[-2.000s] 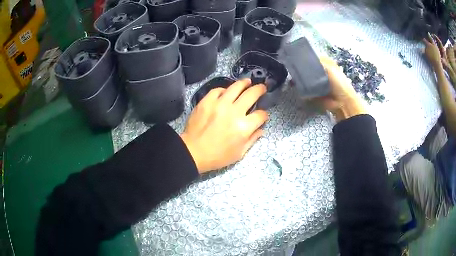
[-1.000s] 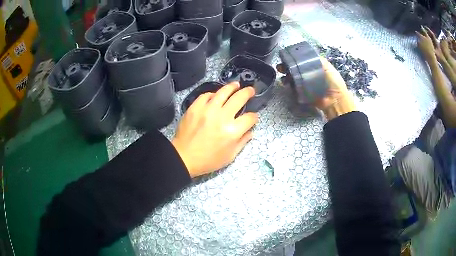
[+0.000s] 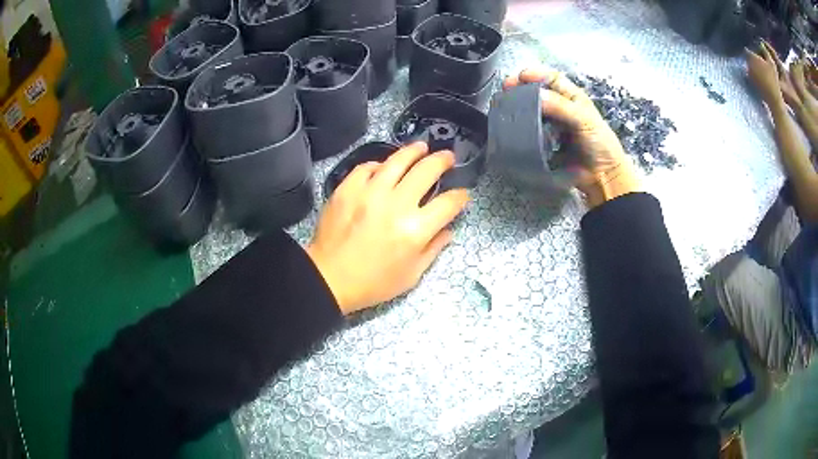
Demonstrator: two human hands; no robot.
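My right hand is shut on a dark plastic housing, held tilted on its side above the bubble wrap. The fingers are over its top edge and partly behind it. My left hand is palm down with its fingers apart, over a low dark housing that it partly covers. Its fingertips reach the near edge of another open housing with a round hub inside. Whether they press on either rim cannot be told.
Stacked housings stand in rows at the far left. Loose small dark parts lie right of my right hand on the bubble wrap. A green surface is at left. Another person's hands are at the right edge.
My right hand has turned the housing, and its fingers now show over the top edge. The view has shifted slightly. My left hand stays over the same housings.
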